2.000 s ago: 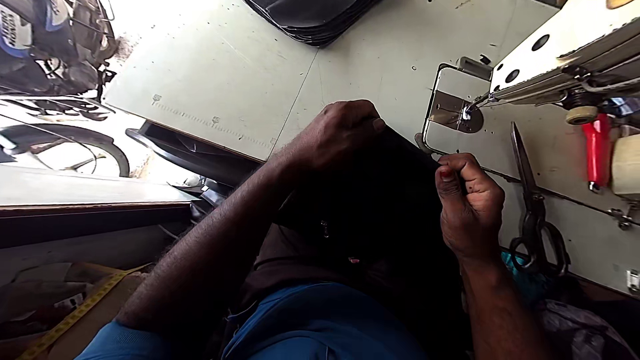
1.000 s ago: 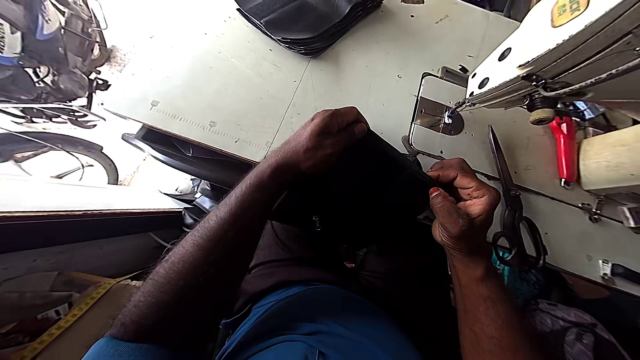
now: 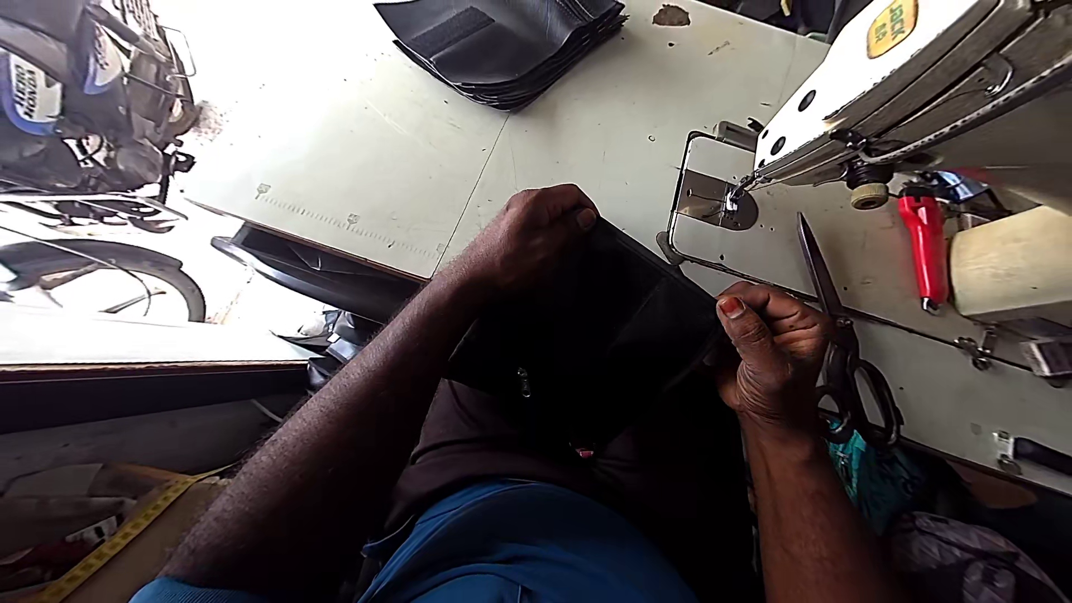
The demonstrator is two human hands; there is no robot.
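Between my two hands a black piece of material (image 3: pixel 603 327) is stretched above my lap, its upper edge running down to the right. My left hand (image 3: pixel 544 234) grips the upper left corner, with the fingers curled over. At the right end, my right hand (image 3: pixel 770 343) pinches the edge between thumb and fingers. A small zipper pull (image 3: pixel 524 382) shows on the dark material's lower left. The sewing machine's needle area (image 3: pixel 730 201) stands beyond the material, to the right. Large black-handled scissors (image 3: pixel 837 335) lie just beyond my right hand.
A stack of black sheet pieces (image 3: pixel 511 50) lies on the far side of the white sewing table (image 3: pixel 352 151). A red-handled tool (image 3: pixel 925 247) is beside the machine head (image 3: pixel 871 92). A yellow tape measure (image 3: pixel 126 536) is at lower left. Motorcycles (image 3: pixel 92 109) stand beyond the table.
Both hands keep hold of the black material. My right hand's thumb and fingers have shifted at its edge, and the material has opened out more between my hands. The view has shifted slightly.
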